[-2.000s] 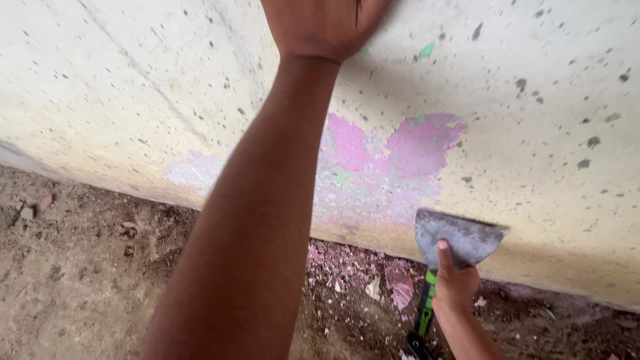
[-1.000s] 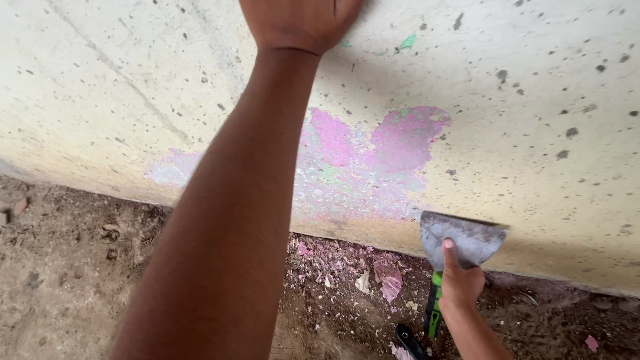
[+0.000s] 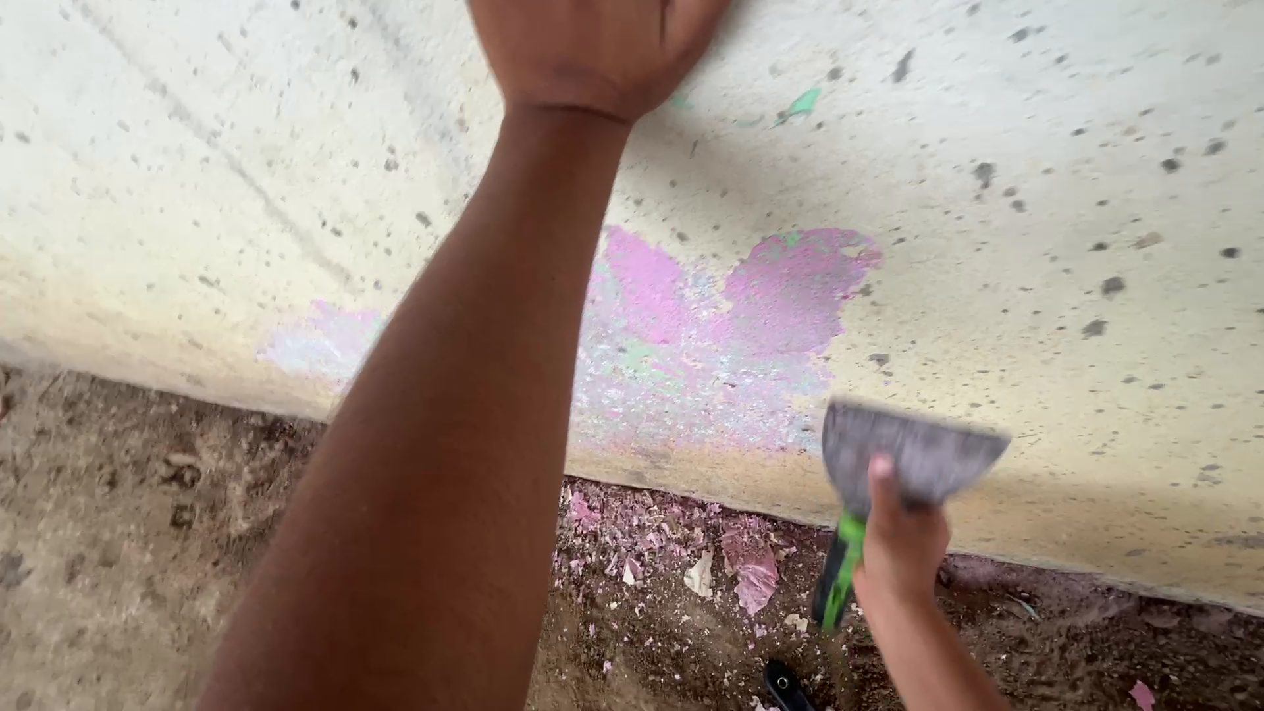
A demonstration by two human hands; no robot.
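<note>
My left hand (image 3: 602, 49) lies against the pale wall (image 3: 987, 247) at the top, its fingers cut off by the frame edge; nothing shows in it. At the lower right my right hand (image 3: 904, 533) grips a wide scraper with a green and black handle (image 3: 839, 573), the thumb on its metal blade (image 3: 913, 449). The blade's edge is at the wall, just right of a scraped patch with pink, bluish and green paint (image 3: 790, 296). A smaller scraped patch (image 3: 326, 341) shows left of my left forearm, which hides part of the wall.
Bare soil (image 3: 118, 553) runs along the wall's foot. Pink paint flakes (image 3: 750, 568) and crumbs lie on it below the scraped patch. A black handle-like object (image 3: 785, 686) with a hole in its end lies at the bottom edge. Dark spots and a green mark (image 3: 802, 104) dot the wall.
The left hand stays against the wall. The right hand still holds the scraper near the lower right of the scraped patch. Nothing has plainly been taken or let go.
</note>
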